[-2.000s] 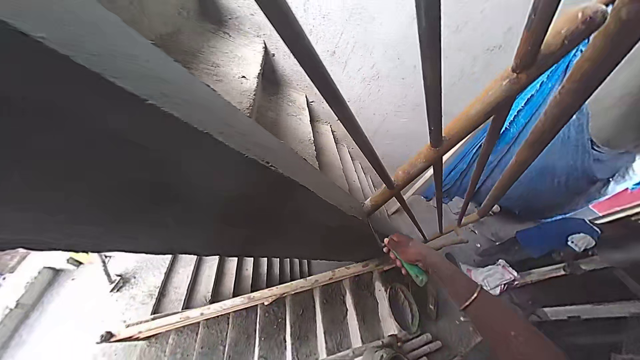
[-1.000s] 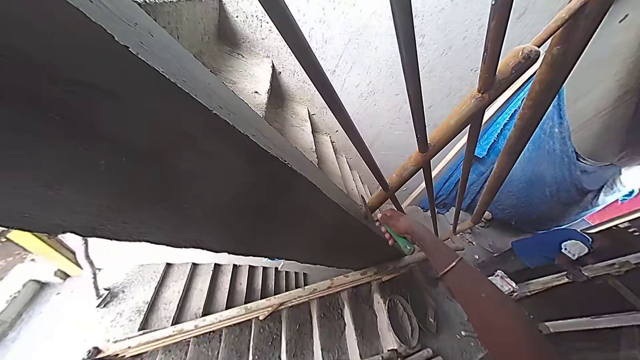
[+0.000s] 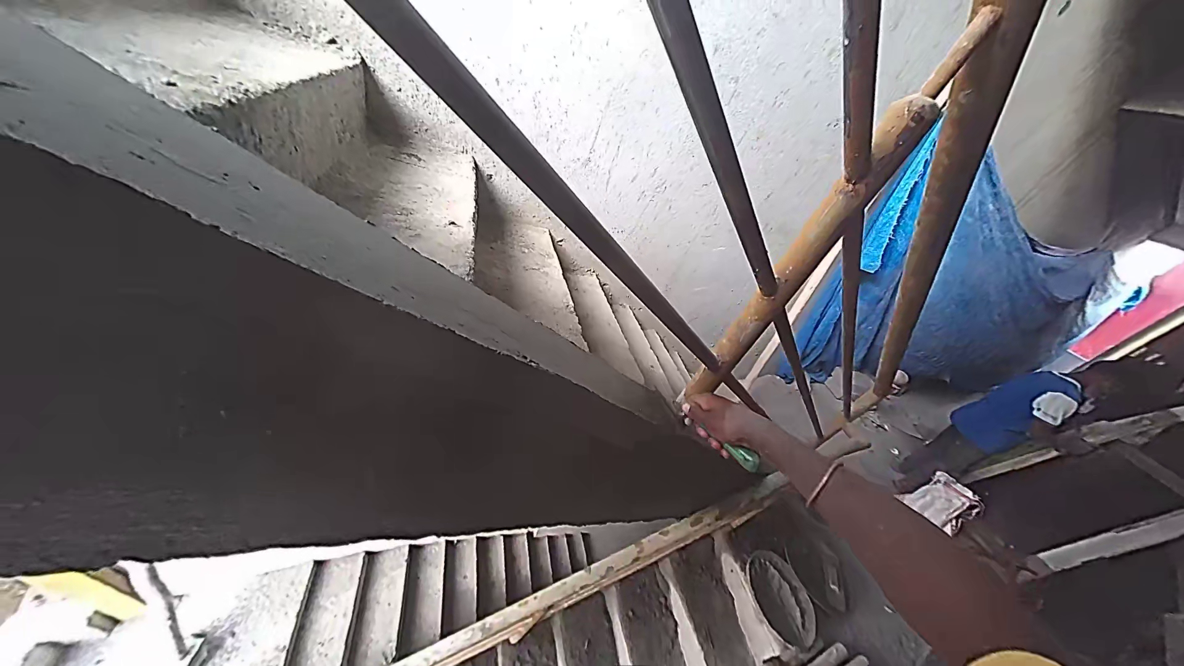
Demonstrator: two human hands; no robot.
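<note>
My right hand [image 3: 726, 424] reaches in from the lower right, its fingers closed around the green handle [image 3: 743, 457] of a small tool. The tool's working end is too small and hidden to identify. The hand is at the lower end of the sloping concrete edge [image 3: 444, 296], beside the foot of a rusty metal handrail pipe [image 3: 805, 250]. Below that edge spreads a dark, smooth plaster face [image 3: 351, 398]. A thin bangle circles my wrist. My left hand is not in view.
Thin metal bars [image 3: 555, 194] slant down past the hand. Concrete steps [image 3: 416, 194] descend behind the edge, and more steps [image 3: 425, 592] lie below. A wooden pole [image 3: 601, 573] crosses there. A blue tarpaulin [image 3: 971, 287] hangs at right, near a person in blue [image 3: 1008, 412] and a round basin [image 3: 782, 597].
My right hand has stayed at the lower end of the concrete edge, still around the green handle. The view has shifted slightly.
</note>
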